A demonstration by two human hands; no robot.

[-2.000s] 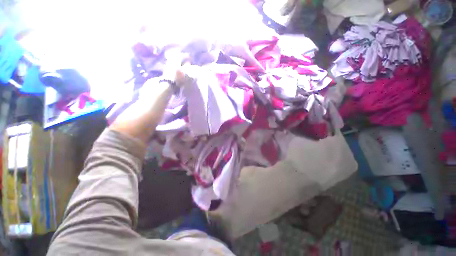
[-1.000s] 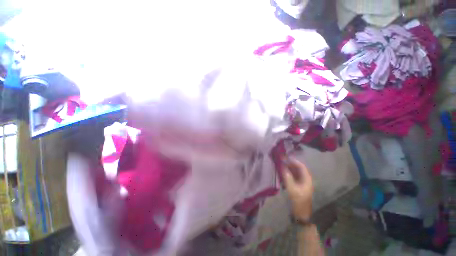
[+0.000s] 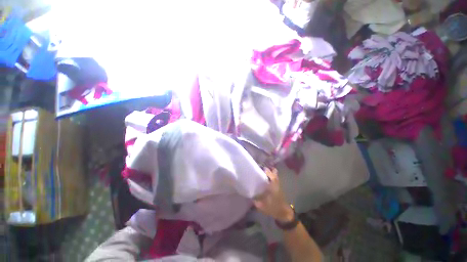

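Note:
A large pale fabric bundle with magenta parts is bunched in front of me, and its lower folds hang towards my body. My right hand, with a dark band on the wrist, is closed on the bundle's right edge. My left hand is hidden by the fabric; only the left sleeve shows at the bottom. More ruffled pale and magenta pieces lie behind and to the right. Glare washes out the top of the view.
A pale table corner is at right. Beyond it is a magenta heap with ruffled pale pieces on top. A yellowish box-like stack stands at left, below a blue-edged surface. Patterned floor shows low left.
The left hand, earlier on the pile, has gone out of sight. The right hand came in and now holds the bundle's edge. Pale fabric has been drawn from the pile towards me.

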